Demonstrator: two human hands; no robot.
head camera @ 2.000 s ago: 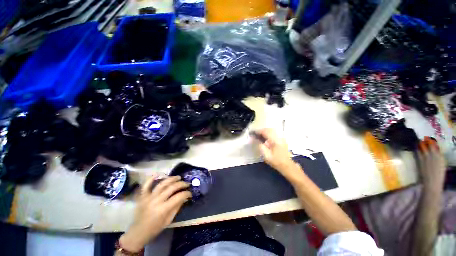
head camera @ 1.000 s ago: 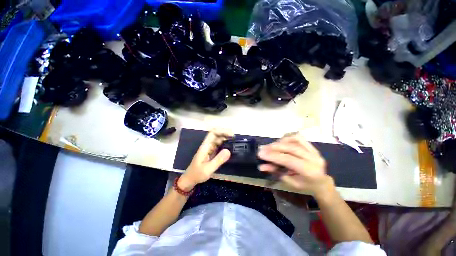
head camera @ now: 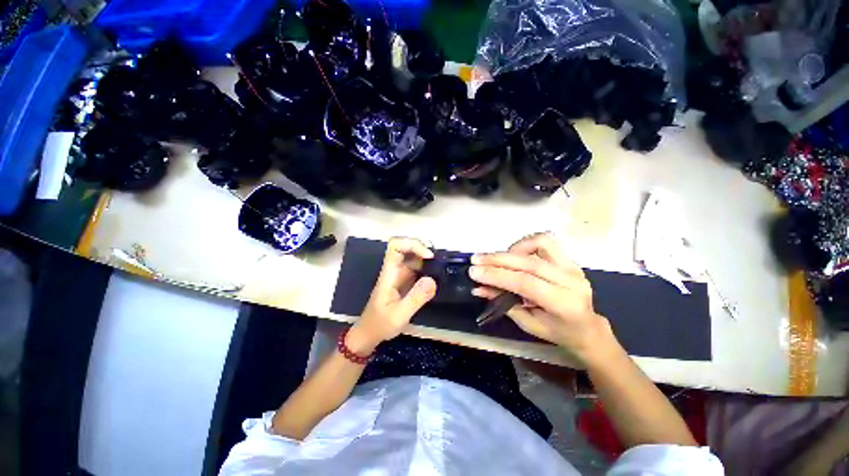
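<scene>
A glossy black plastic housing is held between my two hands over the dark work mat. My left hand grips its left side, with the thumb on the near face. My right hand has its fingertips on the right side of the housing. A dark pointed tool, possibly pliers, sticks out below my right fingers; most of it is hidden by the hand. Part of the housing is covered by the fingers of both hands.
Many black housings are heaped at the back, and one stands left of the mat. Small black parts lie before a clear bag. A white piece lies behind the mat. Blue bins are at the left.
From two seconds ago, my right hand has joined my left at the housing. Since one second ago, my right fingers have moved onto its top edge, and the dark tool shows more clearly.
</scene>
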